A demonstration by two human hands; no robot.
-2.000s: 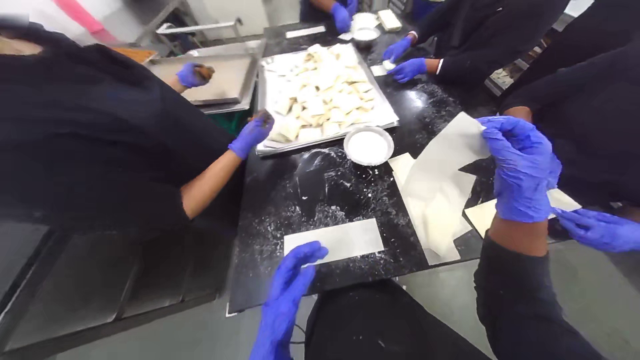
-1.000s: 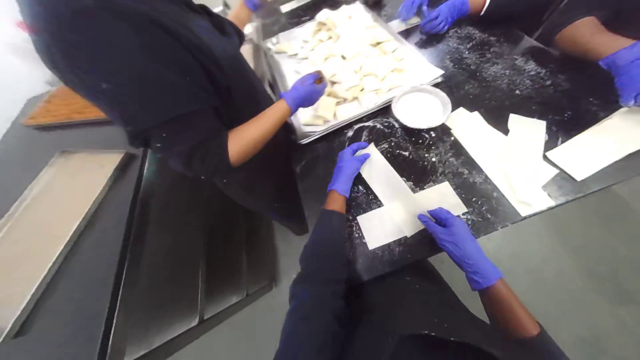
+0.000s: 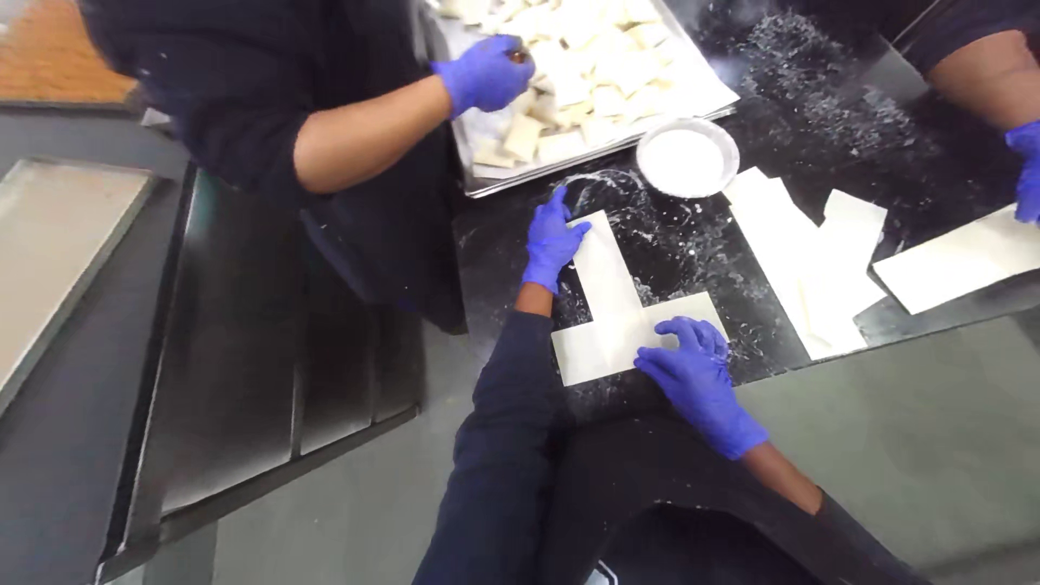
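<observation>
Two pale dough strips lie crossed near the edge of a black, floury table. My gloved left hand [image 3: 554, 236] touches the far end of the upright strip [image 3: 603, 264], its fingers partly spread. Over the crosswise strip [image 3: 583, 355], close to where the two meet, is my gloved right hand [image 3: 697, 378] with bent fingers; whether it grips any dough is unclear. More dough strips [image 3: 800, 256] overlap to the right. A round bowl of white flour [image 3: 687, 158] stands beyond the strips.
A tray [image 3: 597, 152] heaped with folded dough pieces stands at the back. A co-worker's gloved hand [image 3: 491, 75] holds something small and brown over it. Another co-worker's gloved hand [image 3: 1028, 171] is at a dough strip [image 3: 959, 256] on the right. A shallow tray [image 3: 61, 236] lies far left.
Two seconds ago my right hand held up a dough strip over the pile; one second ago it was at the crossed strips, with my left hand at the upper end. The view has shifted.
</observation>
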